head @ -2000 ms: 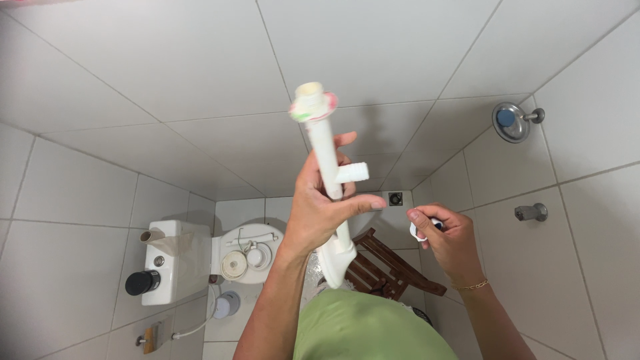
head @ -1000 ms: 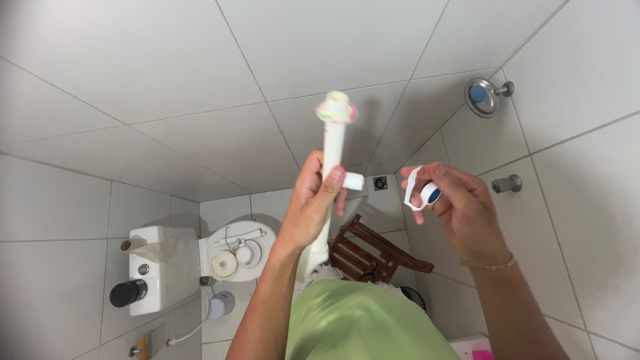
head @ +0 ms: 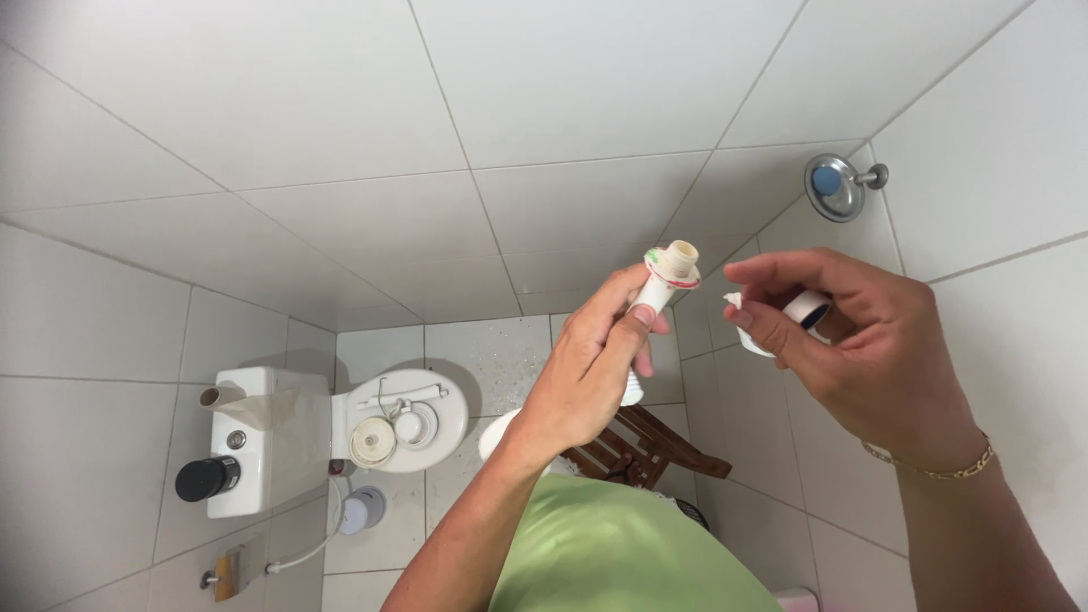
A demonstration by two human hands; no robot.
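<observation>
My left hand [head: 595,357] grips a white plastic shower arm or pipe fitting [head: 656,293] near its upper end, with a threaded cream-coloured tip and a flange marked red and green. A ribbed white side branch [head: 632,389] shows below the fingers, and part of the pipe is hidden by the hand. To the right, apart from the fitting, my right hand [head: 816,323] holds a small white spool of thread seal tape [head: 807,310]. A loose white end of tape [head: 733,299] sticks out between thumb and forefinger.
At lower left, a toilet's closed lid [head: 450,416] carries round white parts and a thin white piece. Its tank [head: 280,442] holds a cardboard roll and a black container. A brown wooden folding chair [head: 680,446] stands below my hands. A metal soap dish [head: 835,187] is on the right wall.
The fitting has tilted to the right, and my left hand now grips close below its flange. The tape strip seen looped from my right fingers is now mostly hidden by them.
</observation>
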